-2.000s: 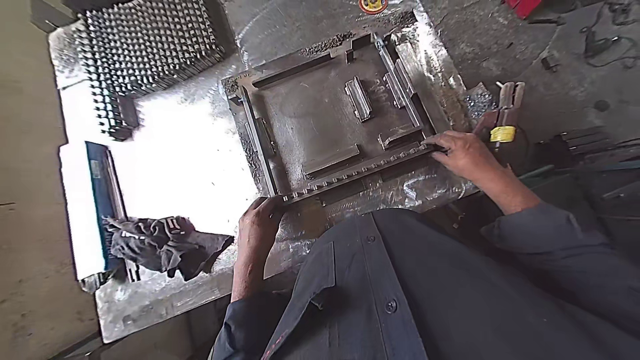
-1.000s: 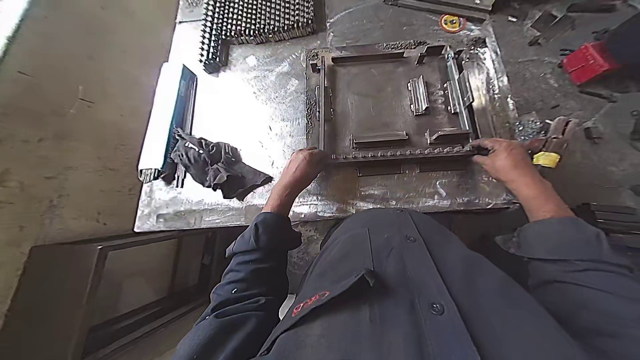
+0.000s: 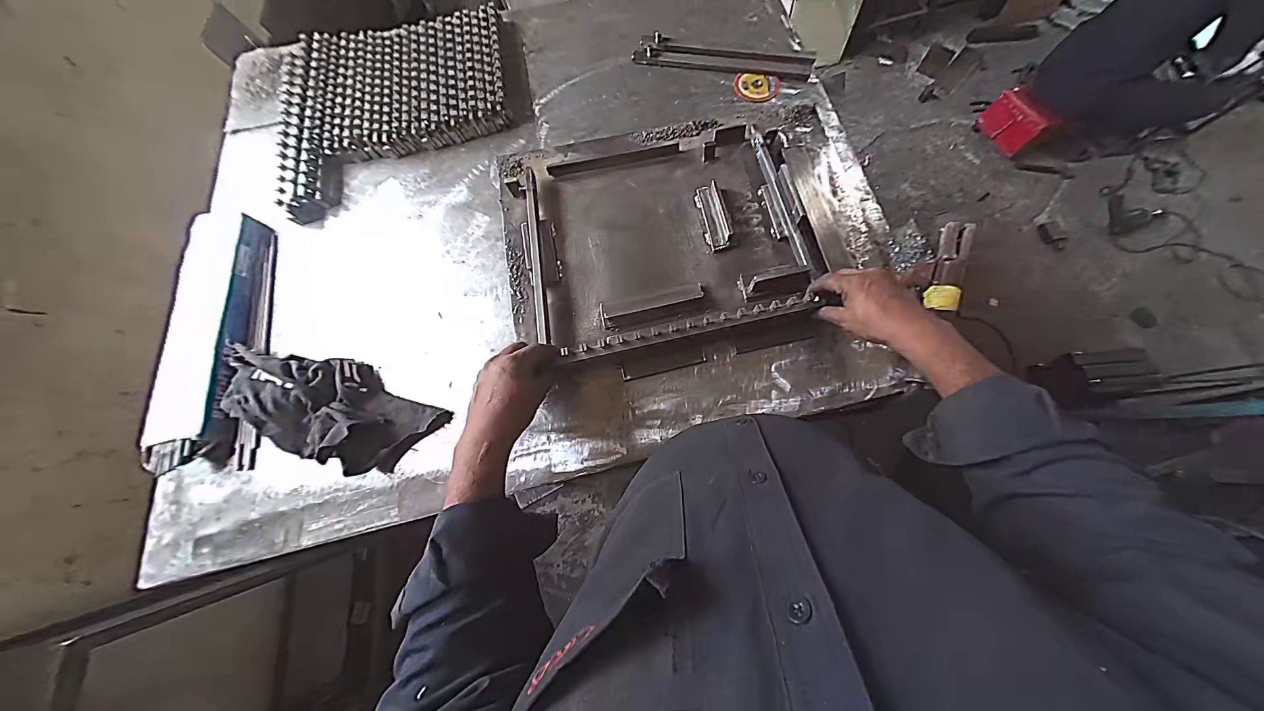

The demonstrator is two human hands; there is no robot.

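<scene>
A notched metal bar [image 3: 691, 328] lies along the near side of a rectangular metal jig plate [image 3: 632, 227]. At its left end my left hand [image 3: 512, 380] grips it, fingers curled over the corner. My right hand [image 3: 869, 304] holds the right end between thumb and fingers. Metal strips edge the plate on its left, far and right sides. Inside sit a short angle piece [image 3: 652, 304] near the bar, a small bracket [image 3: 714, 215] right of the middle, and another short metal piece [image 3: 775, 281] close to my right hand.
Stacked notched metal bars [image 3: 395, 84] stand at the table's far left. A dark crumpled cloth [image 3: 326, 410] lies left of my left hand. Two metal bars [image 3: 726, 59] rest at the far edge. A clamp with yellow wrapping [image 3: 943, 296] is right of my right hand. Beyond are a red box [image 3: 1017, 120] and a person's dark-clothed limb [image 3: 1116, 74].
Both hands stay at the ends of the notched bar. The view has shifted and turned. The person's dark clothing at upper right shows more fully than before.
</scene>
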